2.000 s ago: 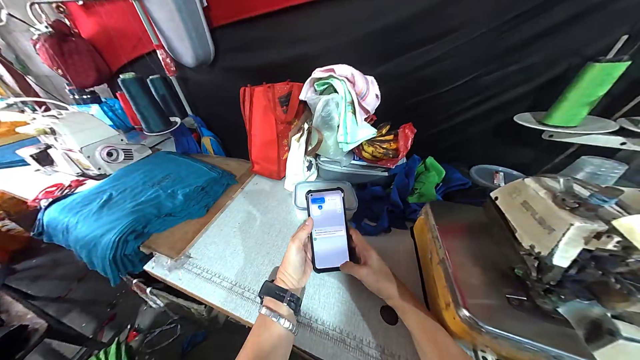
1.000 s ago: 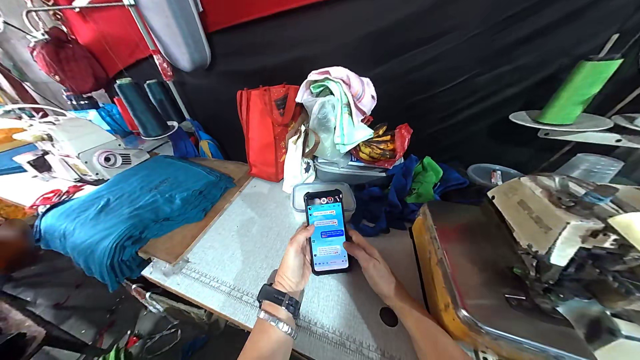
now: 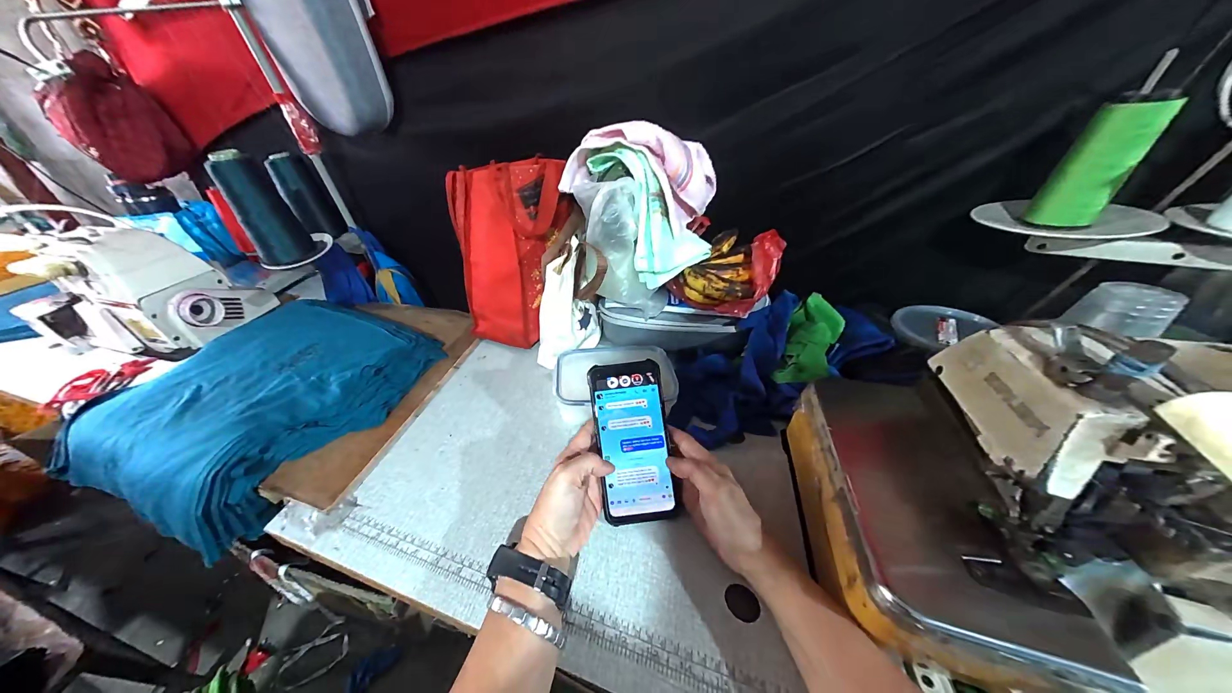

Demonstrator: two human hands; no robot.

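Observation:
A smartphone (image 3: 635, 448) in a dark case is held upright between both hands over a pale worktable (image 3: 452, 462). My left hand (image 3: 568, 496) grips its left edge, thumb at the screen's side; a black watch and a metal bracelet are on that wrist. My right hand (image 3: 712, 496) holds the right edge, thumb by the screen. The lit screen shows message bubbles on blue. Just behind the phone lies a clear plastic container (image 3: 575, 373), partly hidden by it.
Left: teal folded fabric (image 3: 250, 395) and a white sewing machine (image 3: 183, 279). Behind: a red bag (image 3: 500, 250), towels (image 3: 674, 183), bananas (image 3: 717, 274) and blue cloth (image 3: 741, 380). Right: an industrial sewing machine (image 3: 1049, 414) and a green thread cone (image 3: 1102, 164).
The phone's screen has gone from a mostly white page to a blue message view, whose bubbles have since shifted. Both hands have kept hold of the phone.

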